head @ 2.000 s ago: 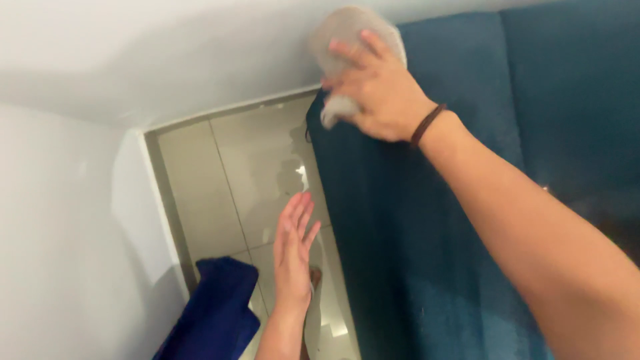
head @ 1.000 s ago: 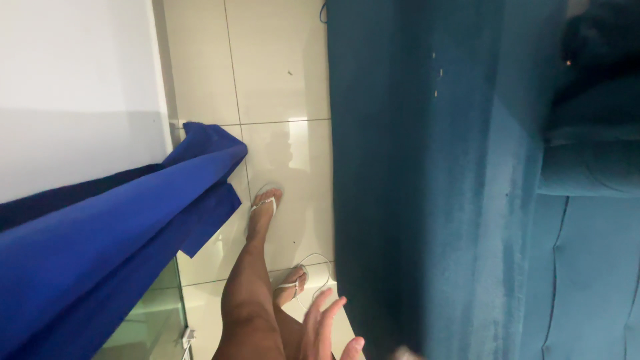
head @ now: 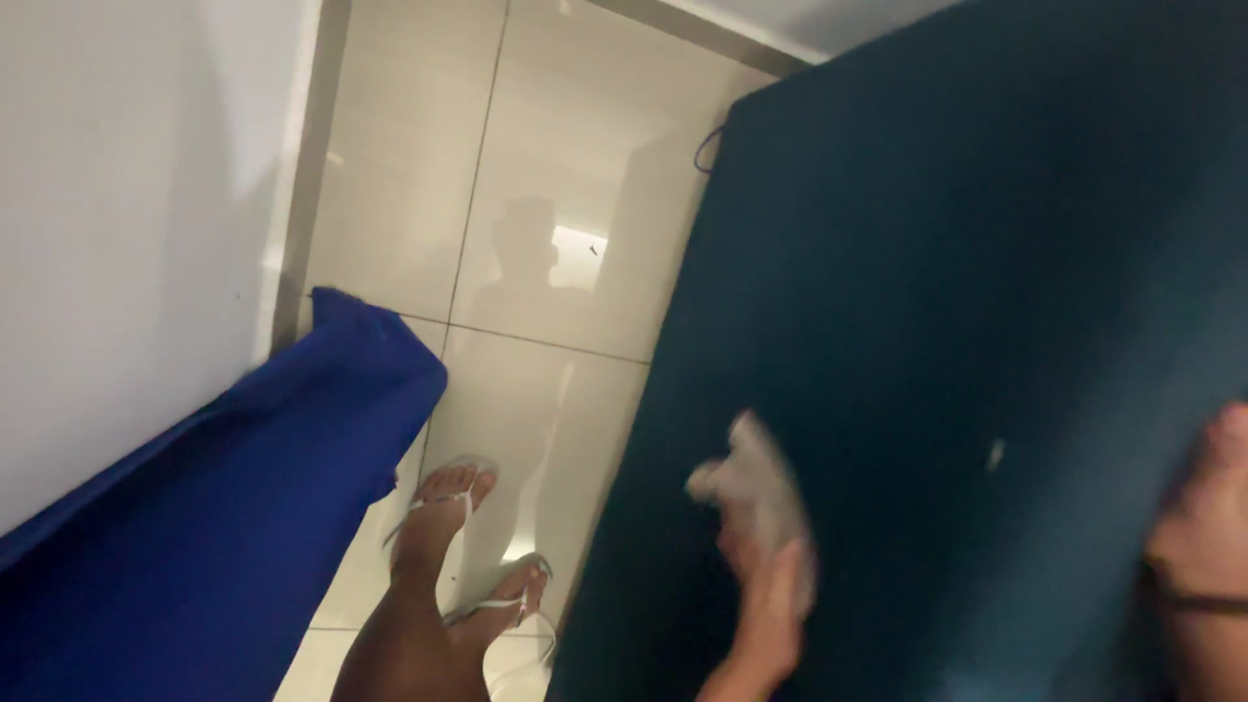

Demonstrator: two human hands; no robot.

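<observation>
A pale cloth (head: 765, 487), blurred by motion, is in my left hand (head: 765, 575), over the dark teal upholstered sofa (head: 926, 292). At the right edge is my right hand (head: 1204, 517), partly cut off by the frame, with a dark band at its wrist; whether it holds anything cannot be told. Between the two hands a small pale speck (head: 994, 454) shows on or above the upholstery.
Blue fabric (head: 263, 468) hangs at the left beside a white wall (head: 127, 195). My feet in white flip-flops (head: 458, 497) stand on glossy beige floor tiles (head: 546, 409). A thin cable loop (head: 707, 151) sticks out by the sofa's corner.
Two seconds ago the pale cloth was at my right hand near the wall; now it is in my left hand. The right hand has moved to the right edge. The view has shifted strongly.
</observation>
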